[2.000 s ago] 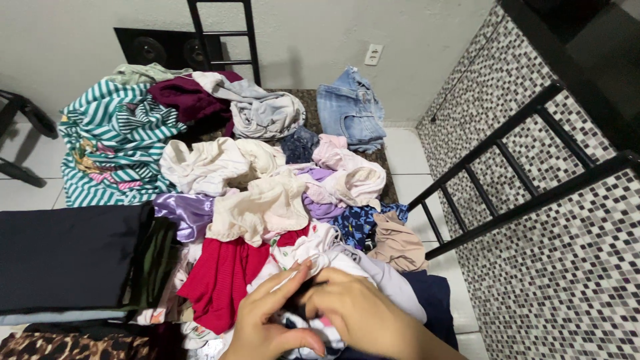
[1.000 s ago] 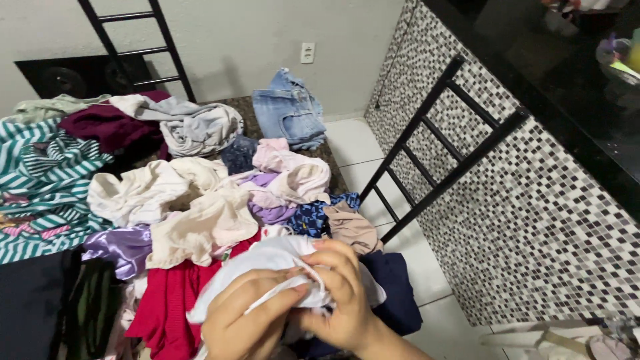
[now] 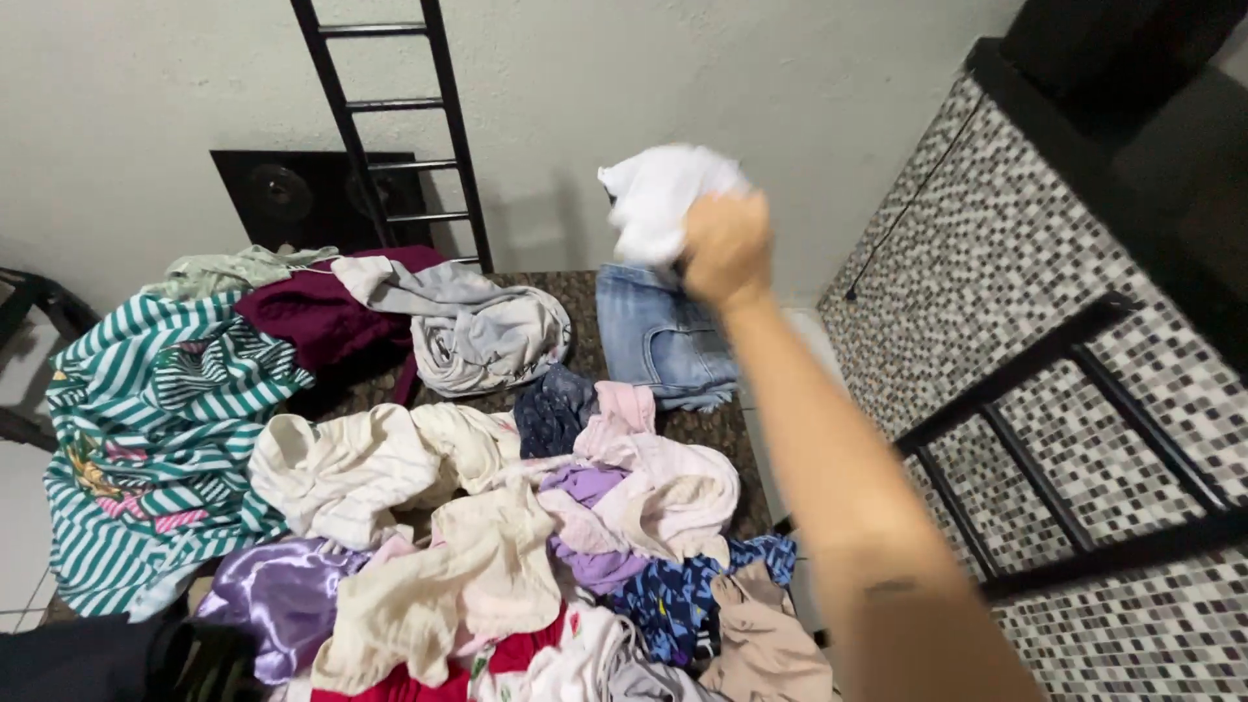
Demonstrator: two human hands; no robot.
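Note:
My right hand (image 3: pixel 729 244) is stretched forward and closed on a bunched white cloth (image 3: pixel 663 195), blurred by motion. The cloth is at the near side of the wall, over or just above the folded blue denim garment (image 3: pixel 663 341); whether they touch I cannot tell. My left hand is out of view. Nearer lie a rolled grey garment (image 3: pixel 487 331), a dark speckled cloth (image 3: pixel 554 409), pale pink cloth (image 3: pixel 682 487), cream garments (image 3: pixel 458 575), a purple satin piece (image 3: pixel 278 600) and a blue patterned cloth (image 3: pixel 673 595). A green-and-white striped garment (image 3: pixel 166 439) spreads at the left.
A black metal ladder-like frame (image 3: pixel 400 104) stands at the back, and another (image 3: pixel 1033 478) rises at the right beside a mosaic-tiled counter wall (image 3: pixel 1072 244). Beige cloth (image 3: pixel 765 634) lies at the pile's near right edge. Dark cloth (image 3: pixel 88 658) is at the lower left.
A second ago both hands were together on the white cloth near the front of the pile. Now my right hand has carried it forward to the denim, and my left hand has left the view.

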